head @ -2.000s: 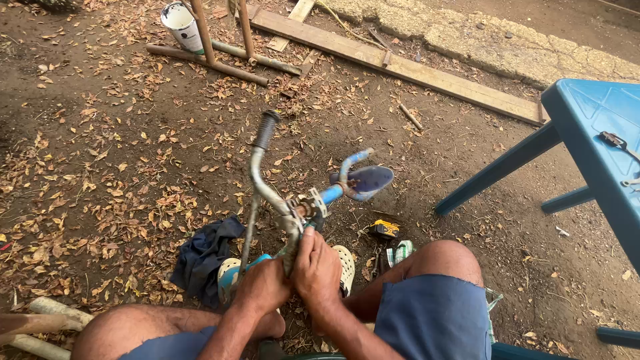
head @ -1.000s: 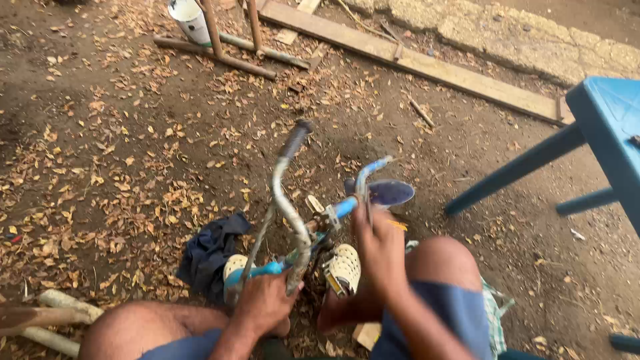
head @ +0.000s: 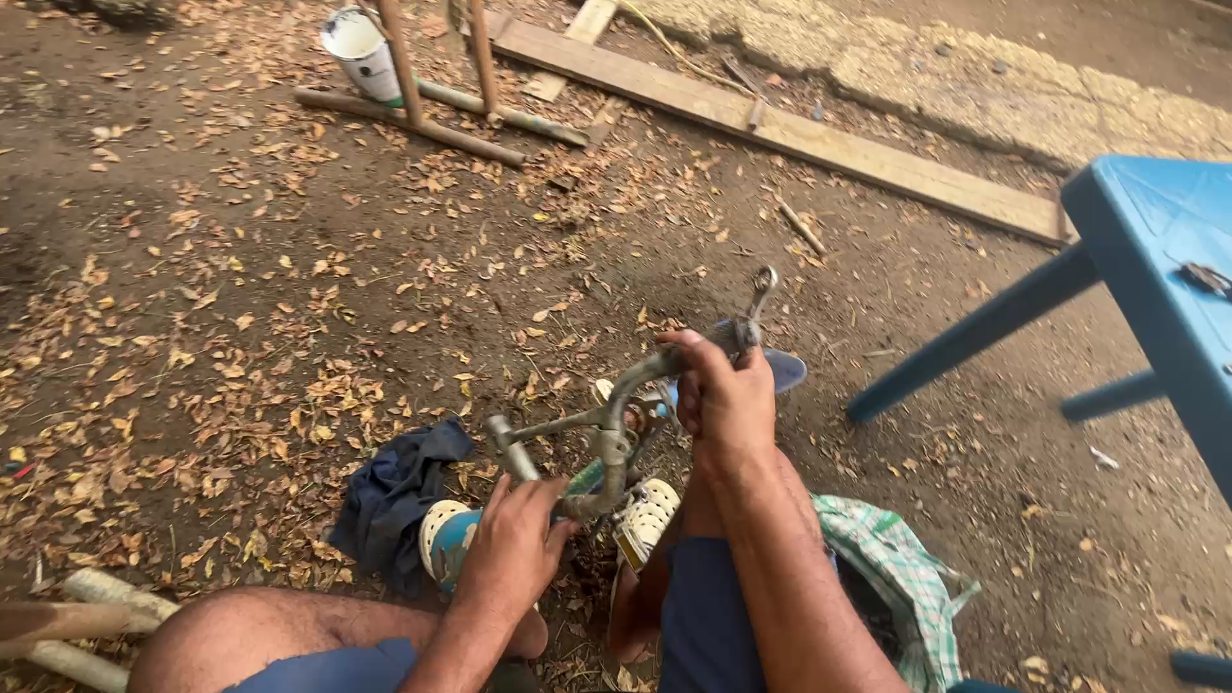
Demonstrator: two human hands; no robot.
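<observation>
A worn metal handlebar of a small bicycle rises between my knees, its bend and crossbar showing. Around its far grip end my right hand is closed, and a metal wrench with a ring end sticks up from the top of that hand. My left hand lies at the near lower part of the bar; its fingers are partly hidden, so whether they grip it is unclear. Beyond my right hand a blue bicycle saddle shows in part. The rest of the frame is mostly hidden beneath the bar.
Dark cloth lies left of my clog. A green checked bag stands beside my right leg. The blue plastic table is at right, a long wooden plank lies ahead, and a white bucket stands near wooden poles.
The handlebar has turned to another angle. My right hand has moved onto its grip end, and the wrench now shows above that hand. The checked bag shows more fully.
</observation>
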